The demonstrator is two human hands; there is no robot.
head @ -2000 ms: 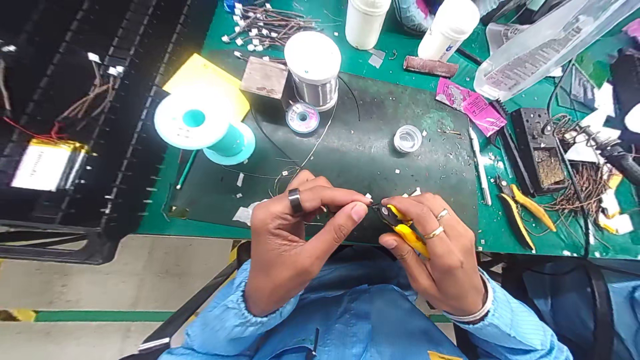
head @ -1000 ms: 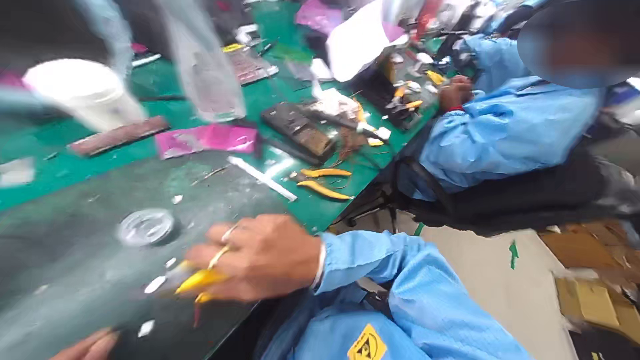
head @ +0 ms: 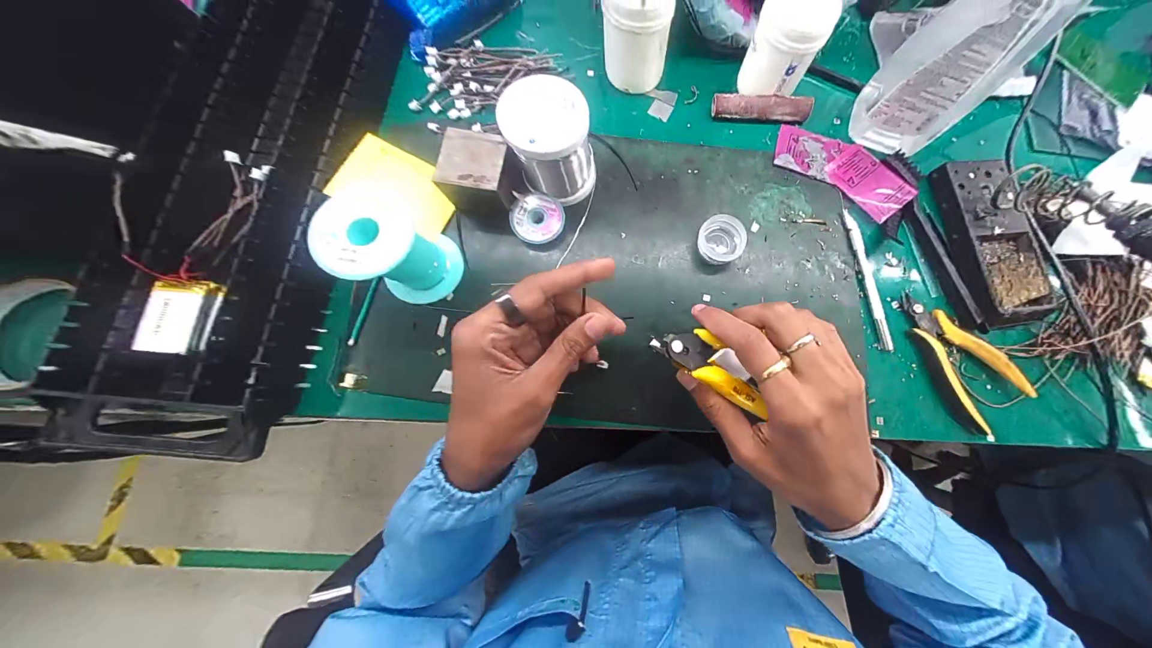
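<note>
Above the dark mat (head: 648, 243), my left hand (head: 531, 360) pinches a thin dark wire (head: 627, 318) between thumb and finger; its tip sticks out to the right. Yellow-handled flush cutters (head: 715, 369) are gripped in my right hand (head: 783, 396), their jaws pointing left toward the wire but apart from it. A small clear plastic cup (head: 722, 238) sits on the mat beyond my right hand. Solder spools, a large one (head: 549, 135) and a small one (head: 537, 219), stand beyond my left hand, near a metal block (head: 470, 160).
Left are a teal spool (head: 382, 243) and a black rack (head: 243, 180) holding a battery pack (head: 178, 317). Wires with white connectors (head: 486, 72) lie at the back. Right are pink packets (head: 846, 171), a white pen-like tool (head: 868, 279), yellow-handled pliers (head: 958, 360) and a soldering iron stand (head: 999, 243).
The view swung right, where another person sat, and came back. My left hand has moved away from the cutters, which were close to its fingertips two seconds ago.
</note>
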